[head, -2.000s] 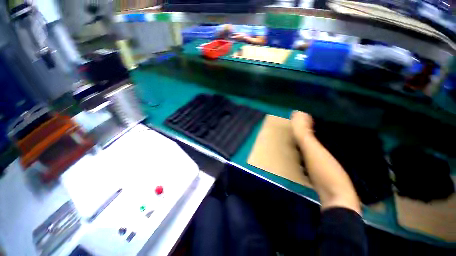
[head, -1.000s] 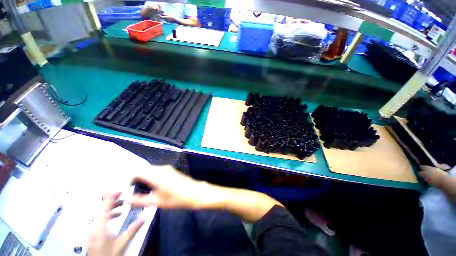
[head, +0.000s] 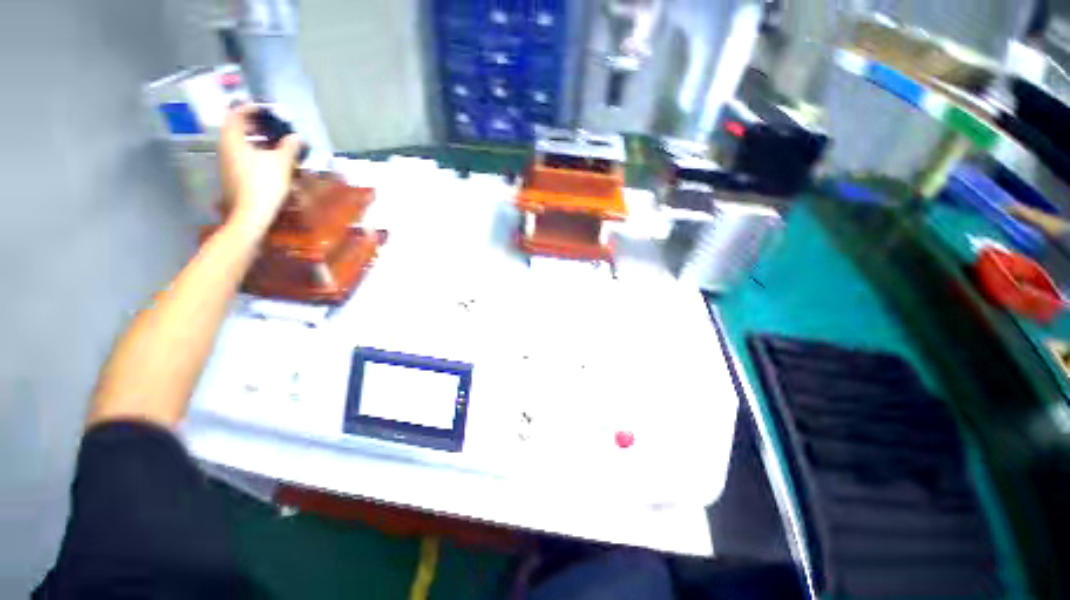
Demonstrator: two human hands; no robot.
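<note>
My left hand (head: 256, 164) is above the left orange fixture (head: 323, 252), its fingers closed on a small black part (head: 270, 125). The part is blurred, and whether it touches the fixture cannot be told. The right orange fixture (head: 573, 209) stands at the back of the white machine table (head: 563, 340), with a silver plate (head: 581, 145) on top. My right hand is not in view.
A touchscreen (head: 408, 399) and a red button (head: 624, 440) are on the machine's front. A black box with a red light (head: 769, 141) stands back right. The black foam tray (head: 886, 457) lies on the green bench (head: 810, 270), beyond it a red basket (head: 1018, 284).
The view has swung left from the bench to the machine. My hands were close together over the panel, a black part in my right; now my left is over the left fixture and my right is out of view.
</note>
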